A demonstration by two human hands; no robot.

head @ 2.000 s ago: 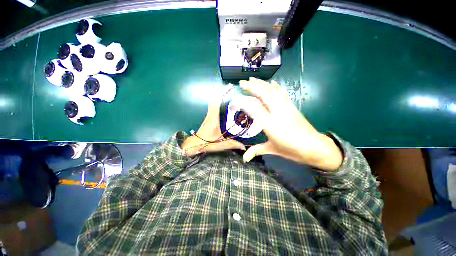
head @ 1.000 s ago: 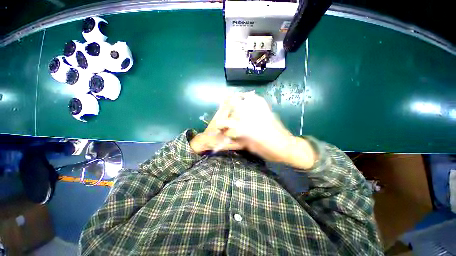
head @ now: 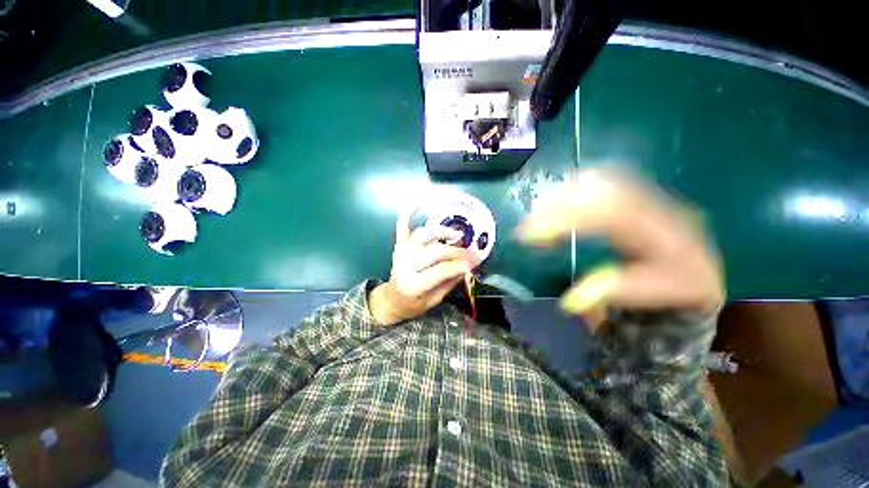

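Note:
My left hand point(head: 424, 272) holds a white rounded camera head housing point(head: 476, 214) near the bench's front edge, its dark round lens face turned up. My left fingers lie over part of the lens face and hide it. Thin red and yellow lead wires point(head: 472, 300) trail down from the housing over the shirt front. My right hand point(head: 638, 248) is off to the right of the housing, blurred, with thumb and fingers apart and yellow coverings on the fingertips. No object shows in it.
An automatic screw feeder point(head: 478, 157) stands behind the housing. The black electric screwdriver point(head: 564, 71) hangs beside it at the right. A cluster of white camera heads point(head: 205, 143) lies on the green bench point(head: 324, 143) at the left. A stool point(head: 86, 357) stands below.
My right hand has moved from the housing out to the right and opened. The housing and its wires, covered by both hands a second ago, now show in my left hand.

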